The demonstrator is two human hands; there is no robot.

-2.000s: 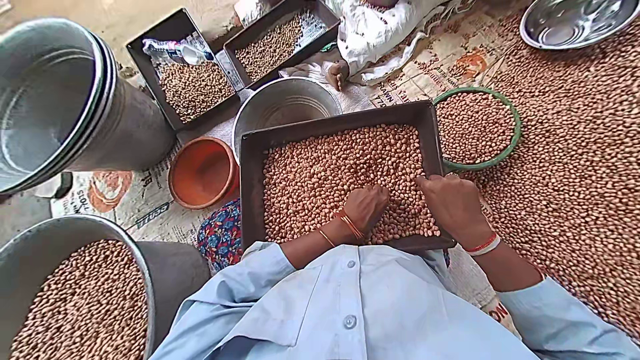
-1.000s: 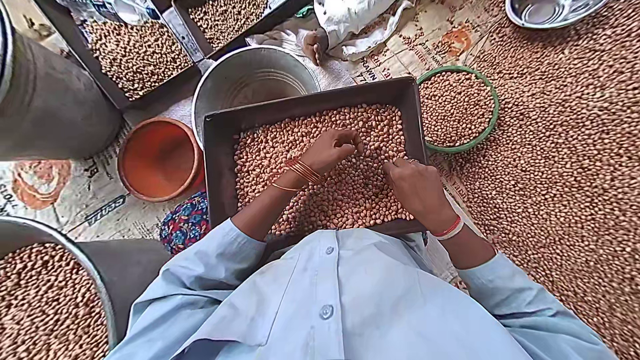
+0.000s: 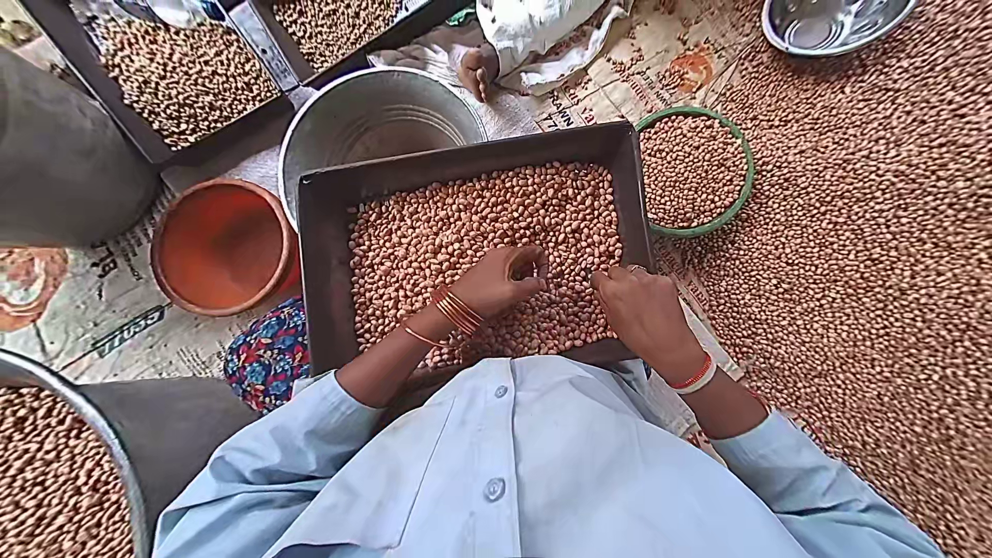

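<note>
A dark rectangular tray (image 3: 325, 263) lies before my body, tilted slightly, with a layer of brown-pink peanuts or similar nuts (image 3: 434, 232) in it. Just over the nuts near the tray's middle is my left hand (image 3: 500, 287), its thumb and forefinger curled together; whether a nut is between them cannot be told. My right hand (image 3: 639, 310) is at the tray's right side, fingers bent down at the nuts, their tips partly hidden. The two hands are apart.
Behind the tray stands a metal tub (image 3: 310, 128); left of it, an orange-brown bowl (image 3: 225, 246). A green-rimmed basket (image 3: 748, 167) of nuts sits right, beside a wide spread of nuts (image 3: 868, 271). Trays (image 3: 260, 39), a steel bowl (image 3: 837, 27), another person's foot or hand (image 3: 477, 71) and a nut-filled metal tub (image 3: 124, 457) surround.
My left hand has lifted from among the nuts where it was two seconds ago. My right hand has come from the tray's right rim to the nuts inside. The view has shifted.
</note>
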